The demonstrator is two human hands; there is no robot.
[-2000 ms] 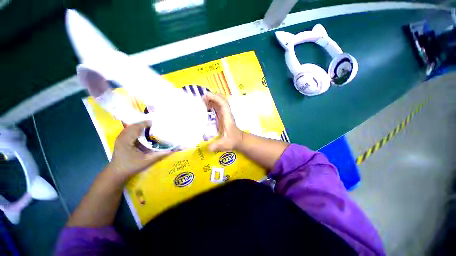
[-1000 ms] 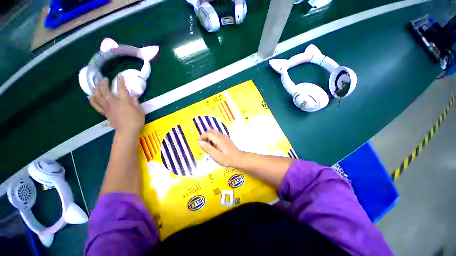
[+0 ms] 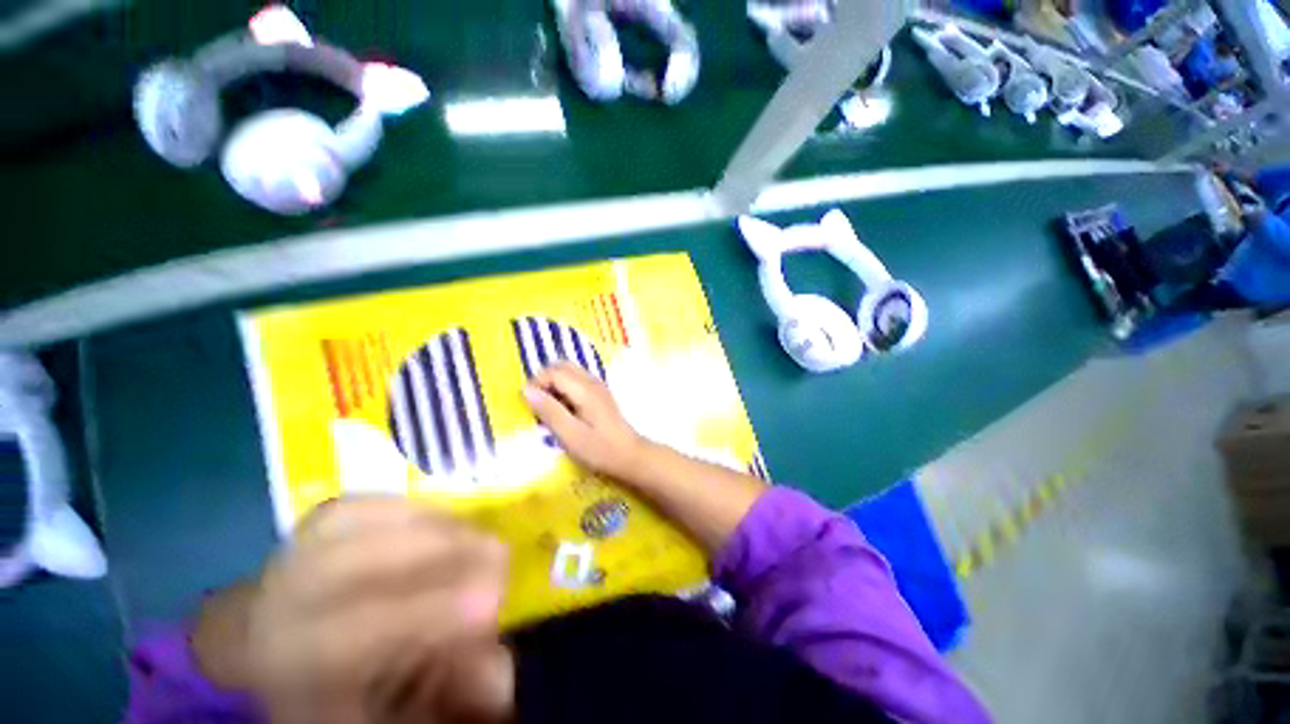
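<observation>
The yellow printed sheet (image 3: 304,488) lies on the green bench. My right hand (image 3: 583,422) is over it near the striped circles, fingers curled, nothing visible in them. My left hand (image 3: 382,608) is very near the camera at the lower left, strongly blurred; whether it holds anything cannot be told. A pale pointed shape (image 3: 371,456) shows just beyond it, too blurred to name. A white cat-ear headphone set (image 3: 283,159) lies on the conveyor at upper left, untouched. A small white square (image 3: 572,564) shows on the sheet.
Another cat-ear set (image 3: 819,334) lies on the bench right of the sheet, one cup open. Part of a set (image 3: 54,530) is at the left edge. More headphones (image 3: 591,57) are on the conveyor beyond the white rail (image 3: 467,238). A blue bin (image 3: 917,563) is at the bench's right edge.
Two seconds ago both hands held a white headphone set over the sheet. One second ago my left hand was at the set on the conveyor. It has left that set and come back towards me.
</observation>
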